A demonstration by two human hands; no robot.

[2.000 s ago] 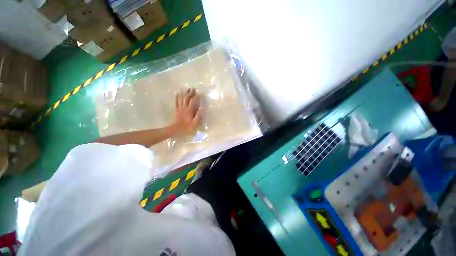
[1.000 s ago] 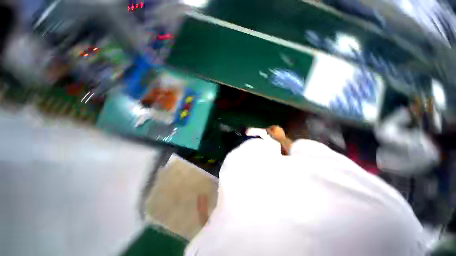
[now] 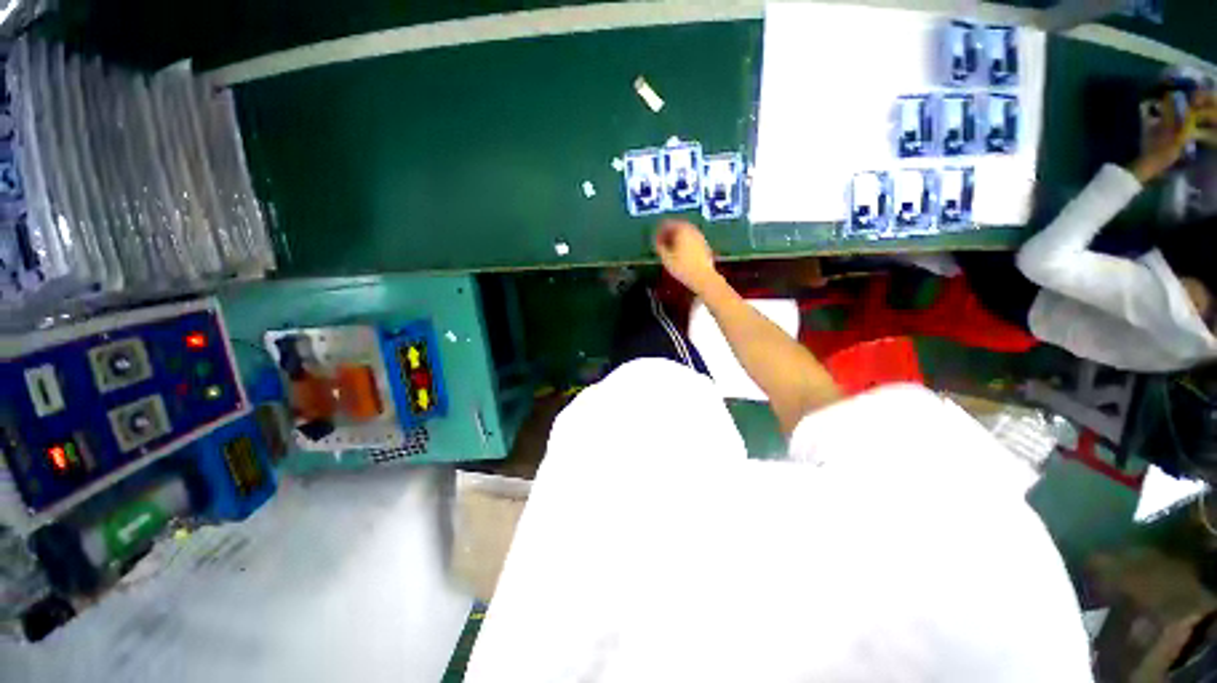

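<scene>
Three phone housings [image 3: 682, 178] with pale-blue rims and dark insides lie side by side on the long dark-green line table [image 3: 441, 160]. My right hand [image 3: 683, 254] is at the table's near edge, just below these housings and apart from them. Its fingers look curled, but it is too small and blurred to tell whether they hold anything. My left hand is not in view. A white sheet [image 3: 814, 107] to the right bears several more housings [image 3: 913, 200] in rows.
A bench press with an orange fixture nest [image 3: 350, 392] and start panel [image 3: 418, 378] stands at lower left, beside its control box [image 3: 127, 400]. Stacked trays [image 3: 147, 174] stand at upper left. Small scraps [image 3: 649, 94] lie on the line table. Another person [image 3: 1114, 274] works at far right.
The view has swung from the bagged sheets and press to the line table. My left hand, flat on the bagged sheets two seconds ago, is out of view. My right hand now reaches the table edge.
</scene>
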